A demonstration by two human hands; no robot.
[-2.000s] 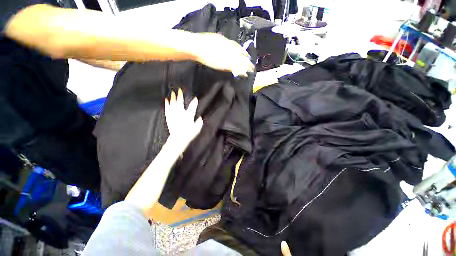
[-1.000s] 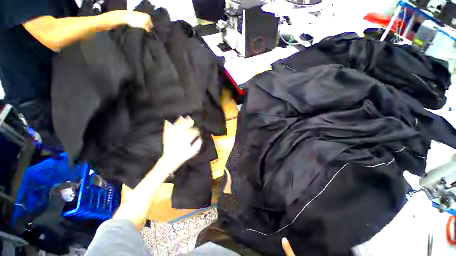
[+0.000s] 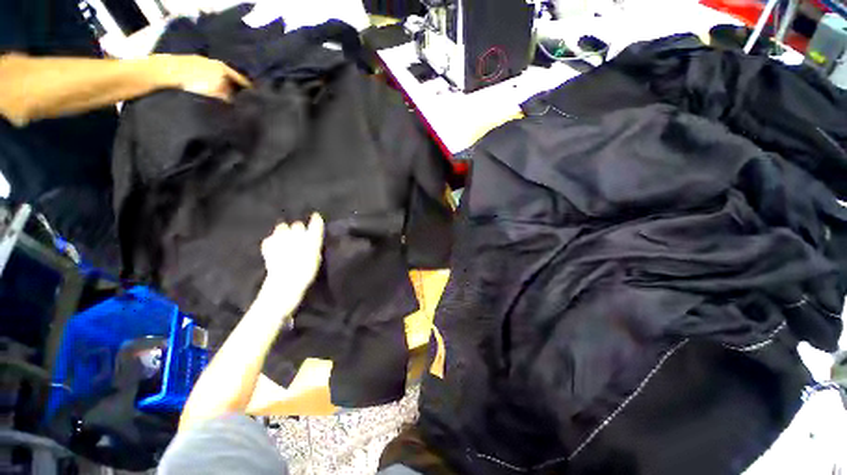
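Note:
A dark garment [image 3: 279, 167] is spread over a yellow-brown surface left of centre. My left hand [image 3: 293, 255], bare with a grey sleeve, is on its lower middle, fingers curled on the cloth; the fingertips are partly hidden. My right hand is not in view. A large black garment [image 3: 594, 250] lies rumpled on the right, with a white stitch line curving along its lower part. Its cloth is shinier in the middle and duller below the line.
Another person's bare arm [image 3: 121, 83] reaches from the left, hand on the spread garment's upper part. A blue crate [image 3: 111, 343] is at lower left. A white table [image 3: 464, 116] with a dark machine box [image 3: 497, 42] is at top centre. Speckled floor shows below.
My left hand has gone from spread fingers to curled ones. The left garment now lies flatter and wider. The other person's arm has moved left. The fingertip at the bottom edge is gone.

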